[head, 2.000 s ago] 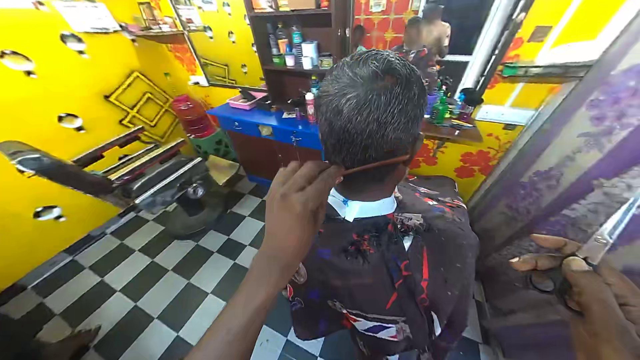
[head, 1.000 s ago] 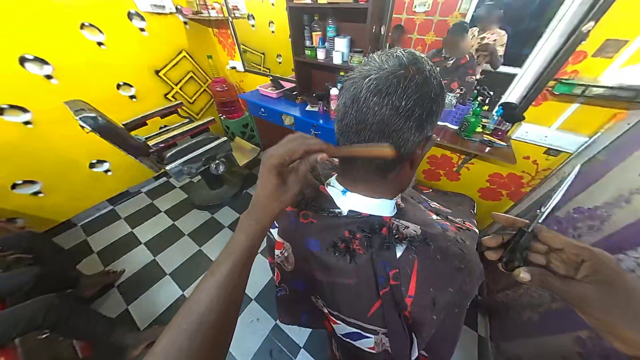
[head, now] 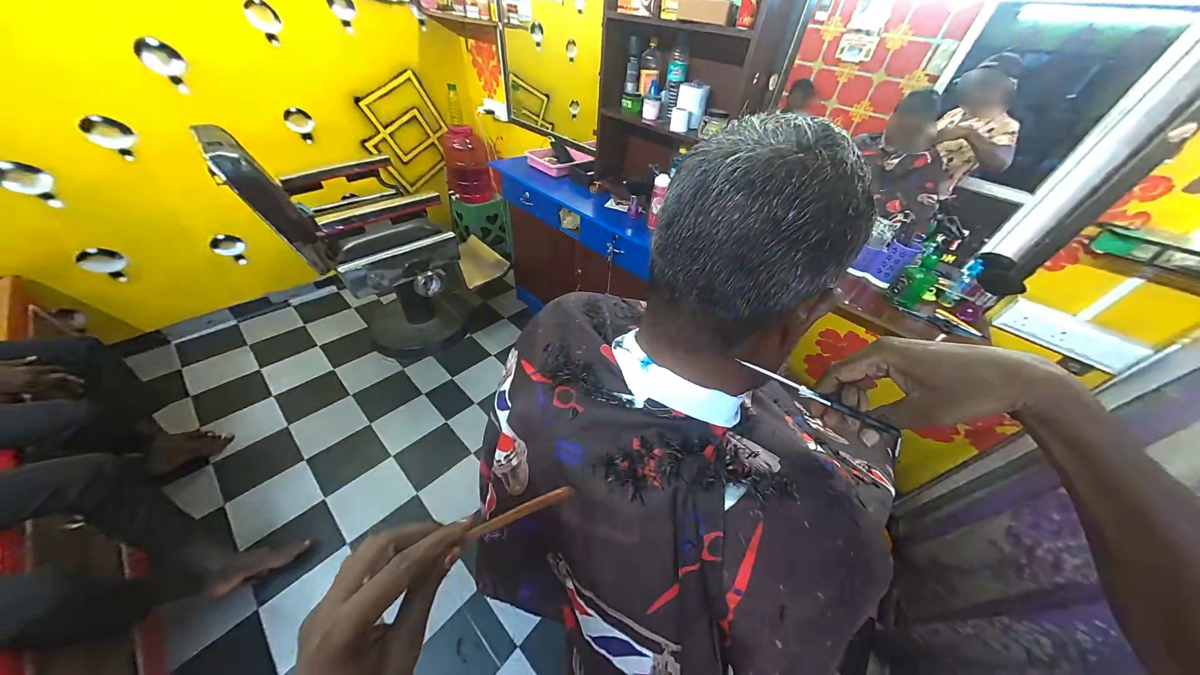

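Observation:
A person with short greying hair [head: 764, 206] sits with their back to me, wearing a dark patterned barber's cape [head: 684, 553] and a white neck strip [head: 675, 384]. Clumps of cut hair [head: 647, 467] lie on the cape. My left hand [head: 380, 595] holds a brown comb [head: 523, 513] low at the left of the person's back. In my right hand [head: 923, 384] are hair scissors [head: 811, 394], their blades pointing left at the nape below the right ear. Whether the blades touch hair, I cannot tell.
An empty barber's chair [head: 375, 244] stands at the left on the checkered floor. Ahead are a blue-topped cabinet [head: 572, 211] and a counter with green bottles [head: 923, 272] under a mirror [head: 1059, 103]. Another person's legs [head: 103, 506] extend from the lower left.
My left hand with the comb has come down from the back of the head to beside the cape. My right hand has brought the scissors from the right side to the nape.

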